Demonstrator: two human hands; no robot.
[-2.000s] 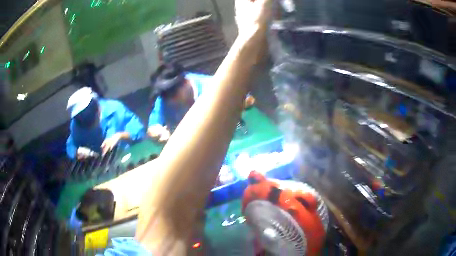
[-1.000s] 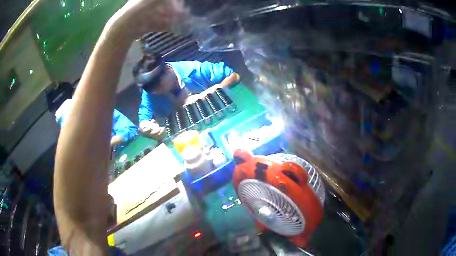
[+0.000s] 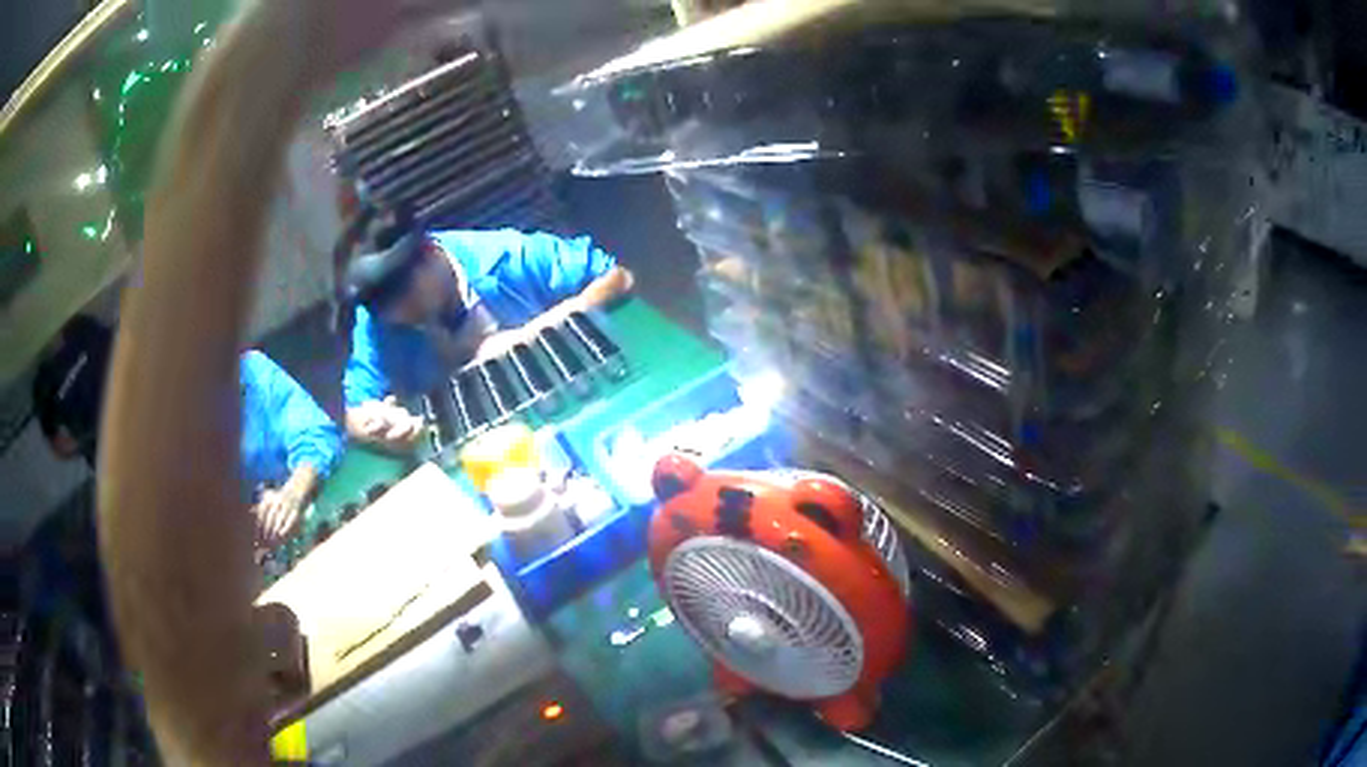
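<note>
A large clear plastic tray or sheet [image 3: 900, 113] with glossy folded edges spans the upper right, held up close to the camera. My left forearm [image 3: 177, 390] rises, blurred, along the left side. Its wrist bends right at the top edge, where the hand is cut off, so its grip is hidden. A small skin-coloured patch [image 3: 708, 8] shows at the top edge above the plastic; whose hand it is cannot be told. My right hand is not seen; a bit of blue sleeve [image 3: 1345, 734] shows at the lower right edge.
An orange-red fan [image 3: 780, 584] stands on the green bench [image 3: 600, 659]. Left of it are blue bins [image 3: 562, 555], a white bottle [image 3: 525, 507] and a pale box [image 3: 435, 682] with a tan board [image 3: 367, 562]. Two coworkers in blue sit opposite by black strips [image 3: 525, 375]. Wrapped stacks [image 3: 960, 390] stand right.
My left forearm has swung from the centre to the far left of the view. The plastic's edge reaches farther left across the top. The view has shifted, showing more floor at right.
</note>
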